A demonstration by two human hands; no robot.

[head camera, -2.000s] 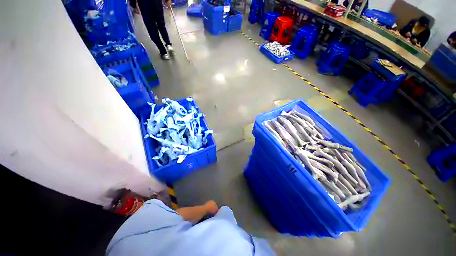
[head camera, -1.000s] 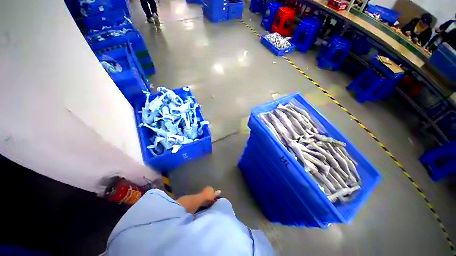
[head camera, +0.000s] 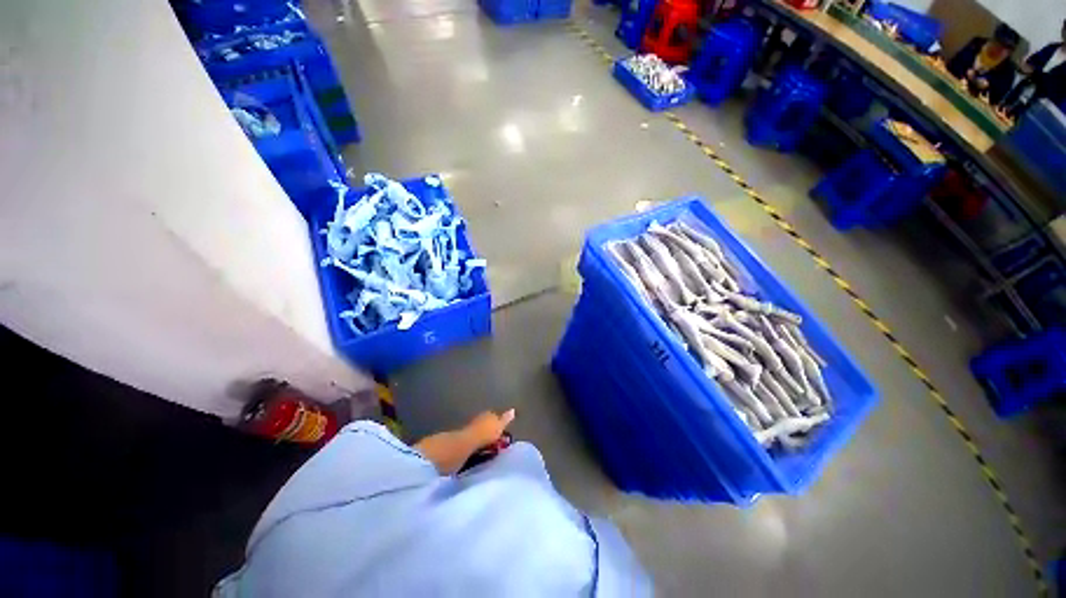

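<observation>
A stack of blue crates [head camera: 625,391] stands on the floor right of centre. Its open top crate holds long, slim grey moulded parts [head camera: 731,333], piled loosely. My left hand [head camera: 477,437] is low in the middle, in front of my light-blue clothing, left of the stack and apart from it. Its fingers look bent beside a small dark and red thing, partly hidden by the clothing; whether the hand grips it is unclear. My right hand is out of view. A blue crate of light-blue branching parts [head camera: 397,257] stands by the white pillar.
The white pillar [head camera: 152,210] is at left, with a red fire extinguisher [head camera: 286,417] at its foot. More blue crates [head camera: 281,134] stand behind it. Yellow-black floor tape [head camera: 807,251] runs past the stack. Stools [head camera: 783,111] and a long workbench [head camera: 912,88] with people are at upper right.
The crate stack and the crate by the pillar have shifted slightly up and left in view. The walking person at the top has left the picture. My left hand stays near my clothing.
</observation>
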